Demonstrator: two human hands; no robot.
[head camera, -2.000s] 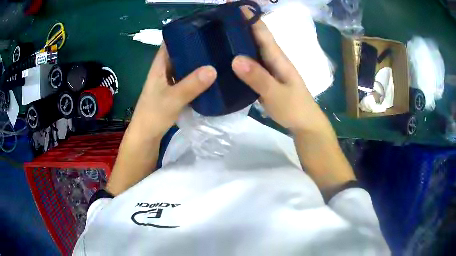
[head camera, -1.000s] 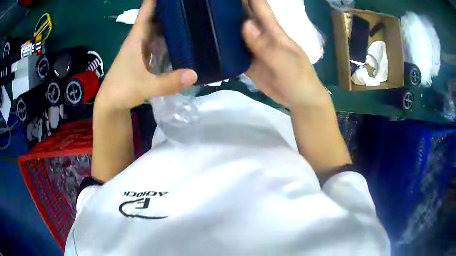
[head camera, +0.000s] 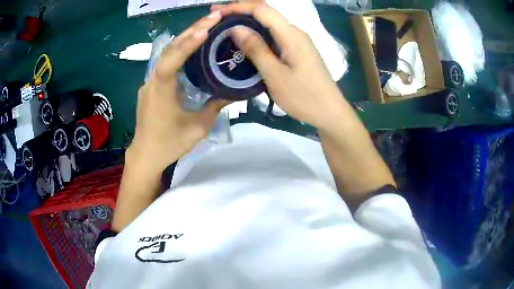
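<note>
A dark portable speaker (head camera: 197, 70) is held between both hands above the bench, its round end with a pale ring and logo (head camera: 235, 63) turned up towards me. My left hand (head camera: 169, 107) wraps its left and lower side, with a clear plastic bag (head camera: 191, 93) between palm and speaker. My right hand (head camera: 287, 68) holds the far and right side, its thumb on the end face. Whether the speaker is inside the bag, I cannot tell.
Several speakers stand at left by a white box (head camera: 26, 121) and yellow-handled scissors (head camera: 42, 69). A red crate (head camera: 53, 226) is below them. White sheets (head camera: 315, 28) lie behind my right hand. At right are a cardboard box (head camera: 369, 68), two speakers and a blue crate (head camera: 451, 186).
The speaker has turned from showing its side with the black strip to showing its round end. My right thumb has moved onto that end. The clear bag now shows beside my left palm.
</note>
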